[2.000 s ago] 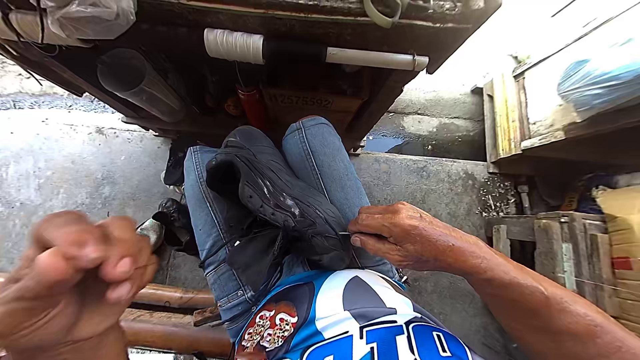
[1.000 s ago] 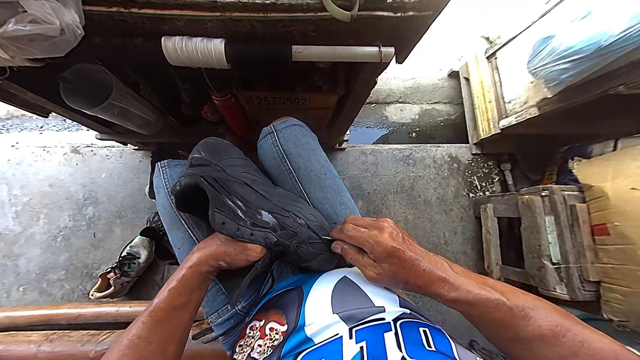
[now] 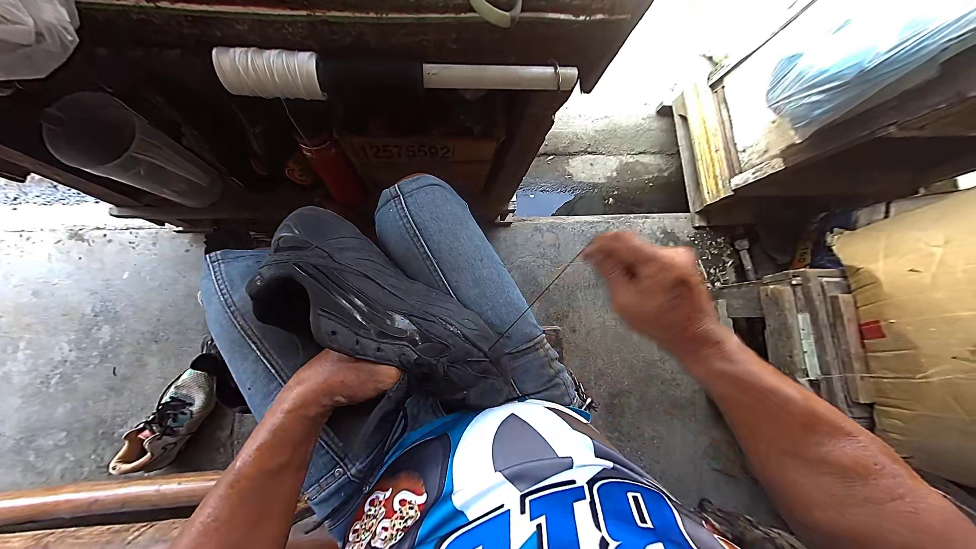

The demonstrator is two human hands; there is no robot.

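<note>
A black shoe (image 3: 381, 313) lies across my lap on the blue jeans, its opening toward the left and its toe end near my shirt. My left hand (image 3: 351, 379) reaches into or under the shoe's lower side; its fingers are hidden there. Out to the right, above the concrete floor, my right hand (image 3: 652, 282) is raised and somewhat blurred, its fingers closed on a thin dark thread (image 3: 543, 293). That thread runs taut down to the shoe's side near the toe.
A dark wooden stand (image 3: 526, 145) in front carries a white thread spool (image 3: 268, 73) on a rod. Another shoe (image 3: 164, 422) rests on the floor at left, above a wooden bench rail (image 3: 107, 496). Wooden crates (image 3: 820, 328) and a cardboard box (image 3: 919, 328) stand at right.
My right hand has moved from the shoe's side outward to the right, and a stretched thread now shows. My left hand, raised apart from the shoe two seconds ago, has come to it.
</note>
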